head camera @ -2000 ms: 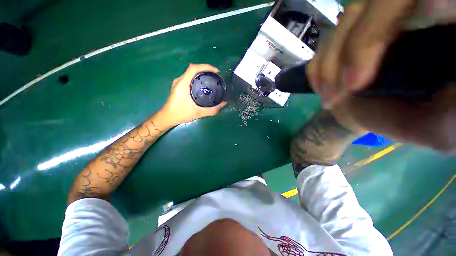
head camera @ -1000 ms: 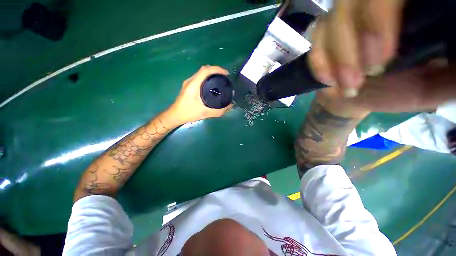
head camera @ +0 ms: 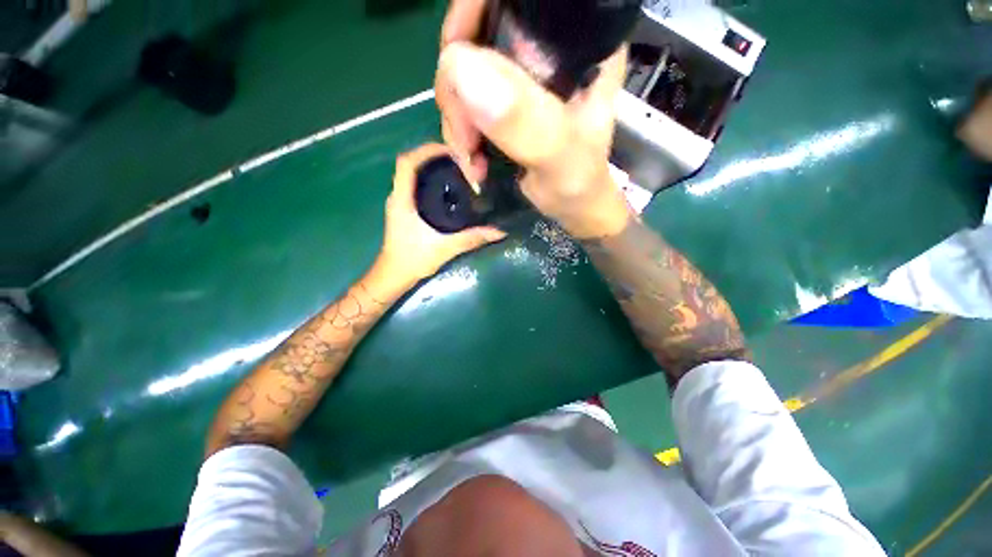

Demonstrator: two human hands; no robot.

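My left hand (head camera: 408, 226) is wrapped around a black cylindrical housing (head camera: 444, 196) on the green bench, its round end facing up. My right hand (head camera: 544, 125) holds the black electric screwdriver (head camera: 566, 38), which is large and blurred near the camera. The right fingers are close beside the housing's right edge. The driver bit is hidden, so I cannot tell if it touches the housing. The white screw feeder (head camera: 669, 141) is partly covered by the right hand and forearm. Small silver screws (head camera: 555, 252) lie in a loose pile below the right wrist.
A white line (head camera: 326, 133) crosses the green bench (head camera: 479, 348). A small dark piece (head camera: 200, 213) lies near it. A dark object (head camera: 185, 74) is beyond the line. A clear plastic bag (head camera: 24, 348) is at far left. Parts of other people show at the right edge and lower left.
My right hand and the screwdriver have moved left from the feeder to over the housing. The feeder's open top shows more. My left hand still holds the housing. The view has shifted.
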